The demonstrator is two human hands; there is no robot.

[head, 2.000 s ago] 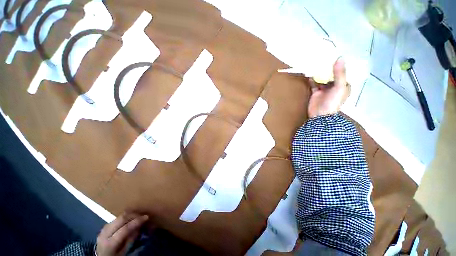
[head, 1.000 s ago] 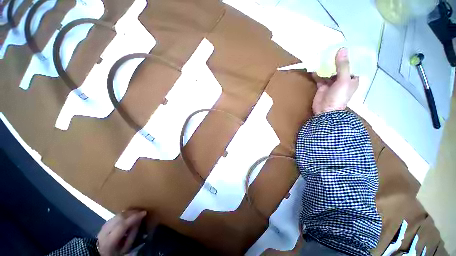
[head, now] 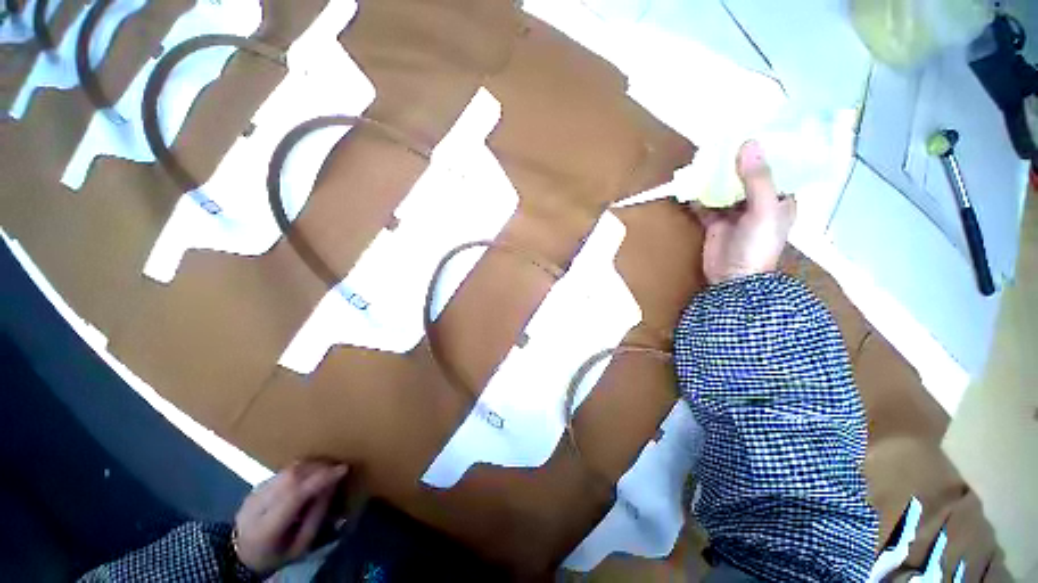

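My right hand (head: 746,222) is closed around a translucent glue bottle (head: 785,154) with pale yellow contents, washed out by glare. Its long white nozzle points left, with the tip low over the brown panels (head: 546,114), near the upper end of a white shaped piece (head: 552,353). White pieces lie in a row on the brown panels, with dark-brown handles (head: 277,182) arcing beside them. My left hand (head: 290,512) rests at the near edge of the brown panels, fingers bent; whether it holds anything is not clear.
A hammer (head: 968,216) lies on grey-white sheets (head: 842,268) at the right. A large clear container (head: 911,29) with yellowish contents and a black object (head: 1002,68) are at the far right. Tan board (head: 1013,399) lies at the right edge. Dark floor (head: 80,399) shows at lower left.
The bottle's nozzle tip has moved left and down, nearer the upper end of the white piece. My right hand has shifted slightly left. My left hand stays near the panel edge.
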